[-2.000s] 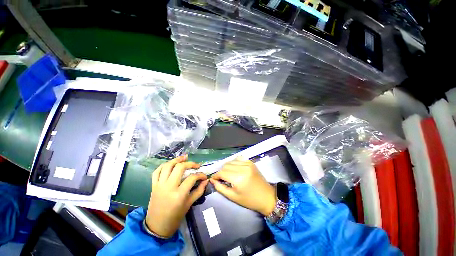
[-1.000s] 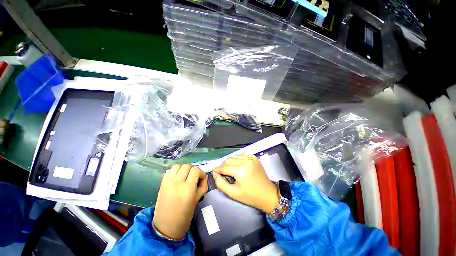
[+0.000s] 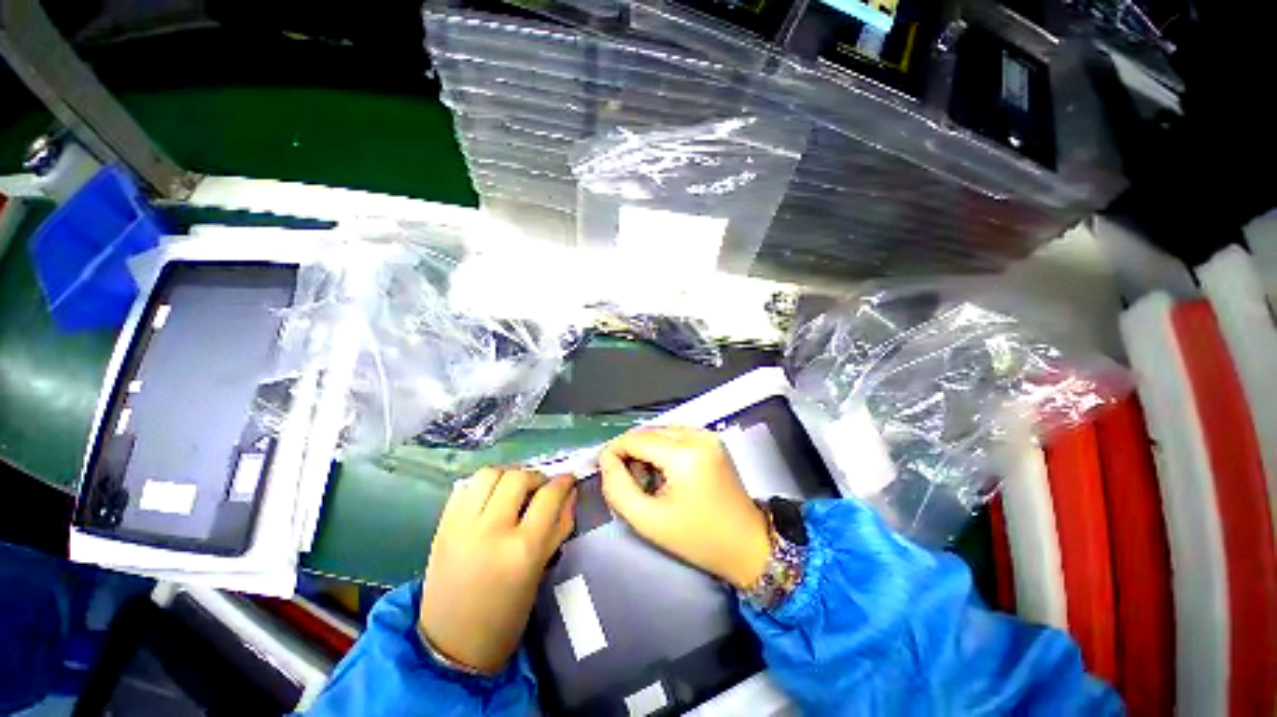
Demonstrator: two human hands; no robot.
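A dark tablet rear housing [image 3: 672, 616] with white patches lies tilted on white sheets in front of me, its lower end cut off by the frame. My left hand [image 3: 493, 560] rests at its upper left corner, fingers bent, fingertips at the edge. My right hand [image 3: 684, 502] is over the upper edge, thumb and forefinger close together near the left fingertips. A small dark shape shows within the curl of the right fingers; whether it is a held part I cannot tell. The camera corner is hidden by my hands.
Another housing [image 3: 196, 406] lies on white sheets at left, beside a blue bin [image 3: 93, 252]. Clear bags [image 3: 406, 336] lie behind the work and more bags [image 3: 952, 378] at right. A tall tray stack [image 3: 672, 140] stands behind. Red and white slabs [image 3: 1120, 518] stand at right.
My left hand has shifted and its fingers are more bunched at the housing's corner. My right fingertips have risen slightly along the edge. The view has shifted slightly.
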